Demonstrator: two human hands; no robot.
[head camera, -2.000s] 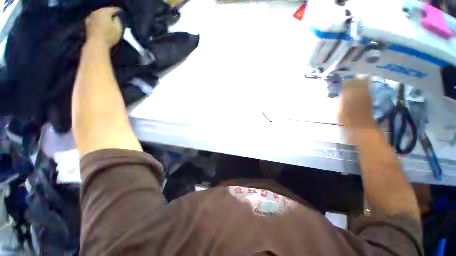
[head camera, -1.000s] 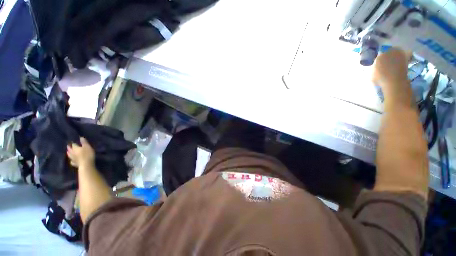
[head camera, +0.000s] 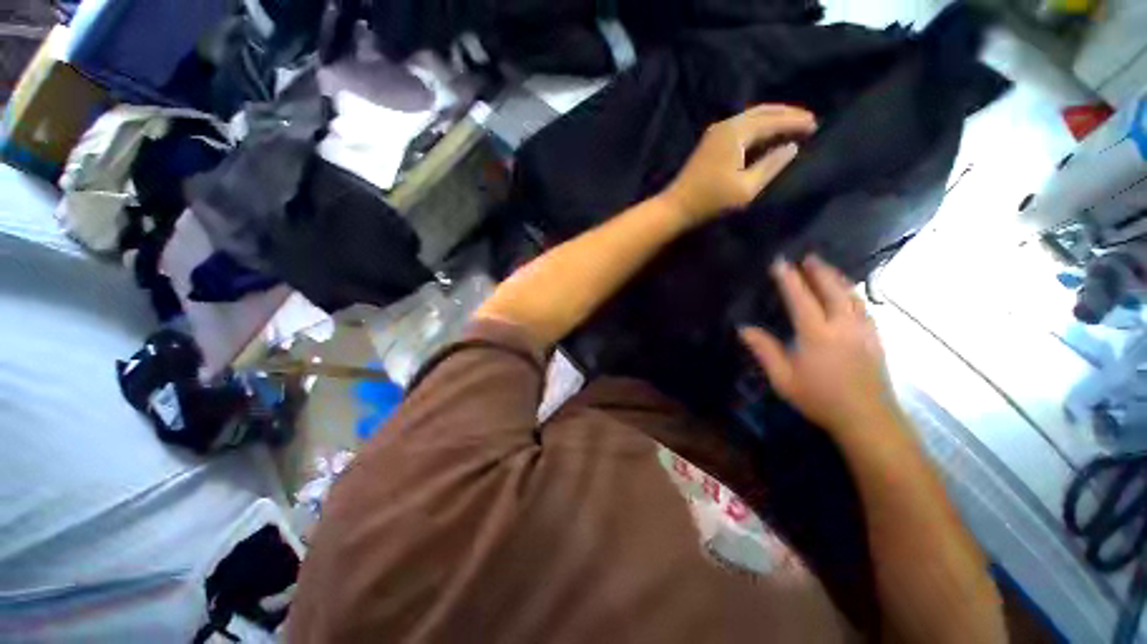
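Note:
A large black garment (head camera: 654, 283) is spread over the table's front edge and hangs down towards my lap. My left hand (head camera: 745, 157) is on its upper part, with thumb and fingers curved and black cloth between them; whether it grips a fold is unclear. My right hand (head camera: 824, 337) lies lower on the cloth, fingers spread. The garment's far right end (head camera: 962, 63) is raised and blurred.
The sewing machine head (head camera: 1094, 183) is cut off at the right edge. Black scissors (head camera: 1113, 503) lie on the white table (head camera: 969, 365) at lower right. Left are a dark cloth piece (head camera: 308, 220), other cloth heaps, a cardboard piece (head camera: 330, 434) and a pale blue sheet (head camera: 88, 415).
The view has swung left. My left hand has gone from dark cloth low at the left to the black garment. My right hand has left the machine, and the garment now covers the table front.

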